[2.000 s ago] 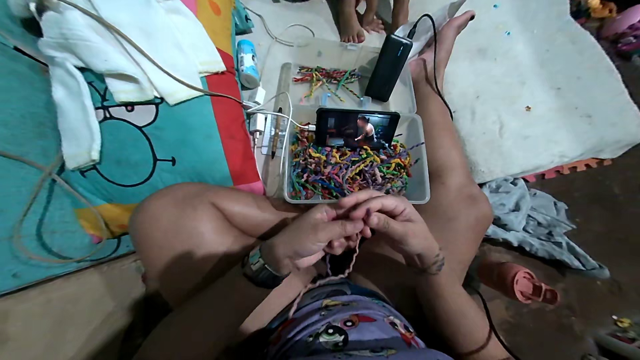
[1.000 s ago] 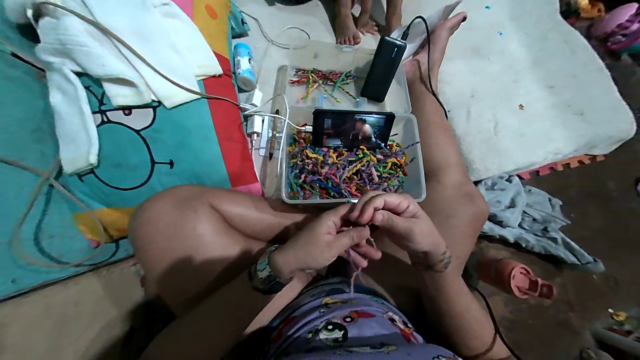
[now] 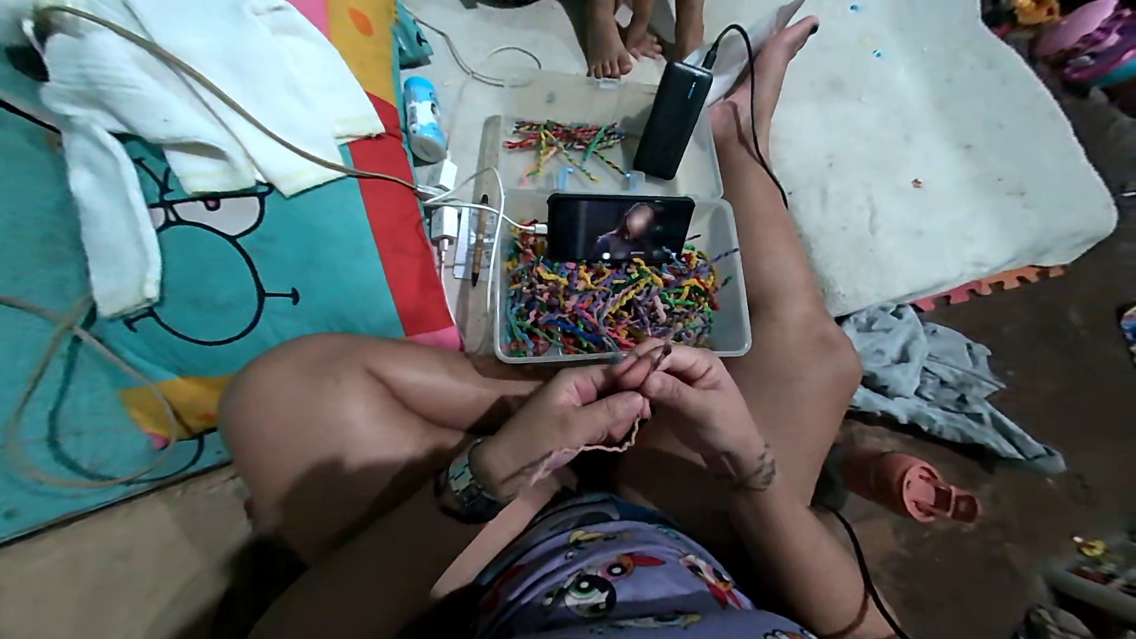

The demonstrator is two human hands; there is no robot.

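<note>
My left hand (image 3: 577,413) and my right hand (image 3: 701,395) meet fingertip to fingertip just before the near edge of a clear plastic box (image 3: 741,311). Between them they pinch a thin pinkish twisted cord (image 3: 612,446), whose loose length hangs from the fingers and runs over my left wrist. Many short colorful twisted cords (image 3: 612,306) fill the box. A smartphone (image 3: 619,228) is propped on them, its cable plugged in on the left. More twisted cords (image 3: 564,138) lie in the box's opened lid (image 3: 524,185), beside a black power bank (image 3: 673,120).
Left of the box are a pen (image 3: 480,240), white charging adapters (image 3: 444,226) and a blue-capped bottle (image 3: 424,120). A white garment (image 3: 222,106) lies on a teal mat. At right are a white mat (image 3: 932,177), a grey cloth (image 3: 932,373) and a pink tumbler (image 3: 896,484). Another person's bare feet show beyond.
The cord hung down below my fingers a second ago; now it trails left over my wrist. My hands stay together near the box's front edge.
</note>
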